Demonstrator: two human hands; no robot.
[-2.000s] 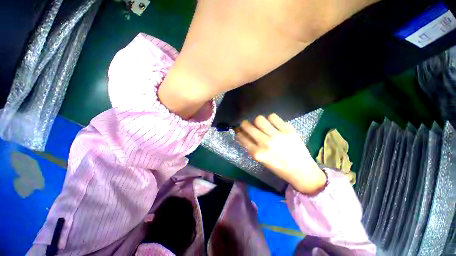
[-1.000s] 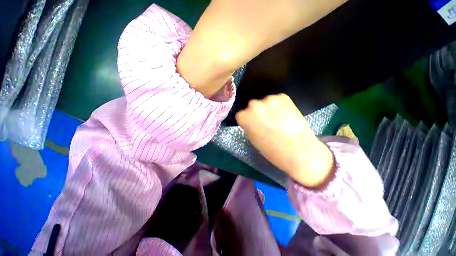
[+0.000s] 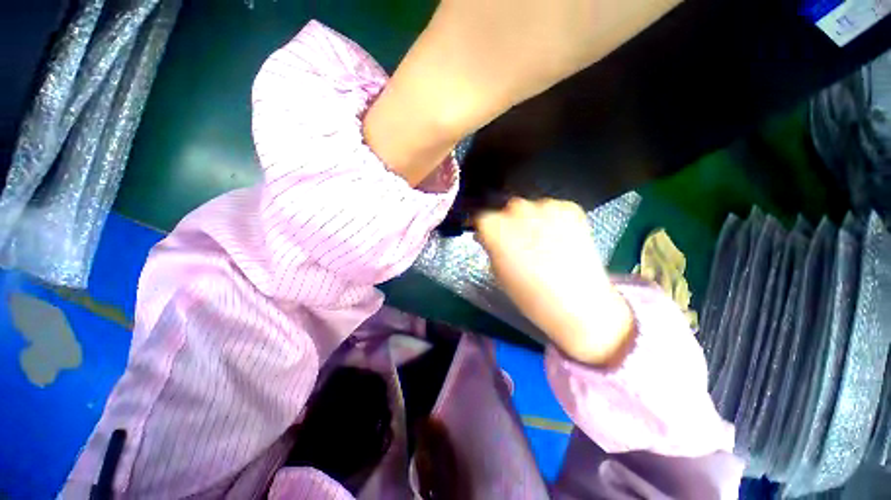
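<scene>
A black panel (image 3: 664, 107) lies slantwise across the upper right, with a white-and-blue label (image 3: 848, 20) near its far corner. A silvery bubble bag (image 3: 467, 266) shows under its near edge. My right hand (image 3: 537, 249) is bare and closed at the panel's near edge; its fingertips are hidden. My left forearm crosses over the panel from the left, and my left hand is cut off by the top edge of the picture. A crumpled tan cloth (image 3: 664, 262) lies just right of my right wrist.
A row of upright bubble bags (image 3: 782, 342) stands at the right, with more grey bags (image 3: 845, 132) behind. Long silvery bubble bags (image 3: 83, 146) hang over the green bench's (image 3: 210, 146) edge at the left. The blue floor (image 3: 34, 430) shows below.
My right hand's fingers were spread over the panel's near edge two seconds ago and are now curled in. The view has shifted slightly. My left forearm still reaches across the panel.
</scene>
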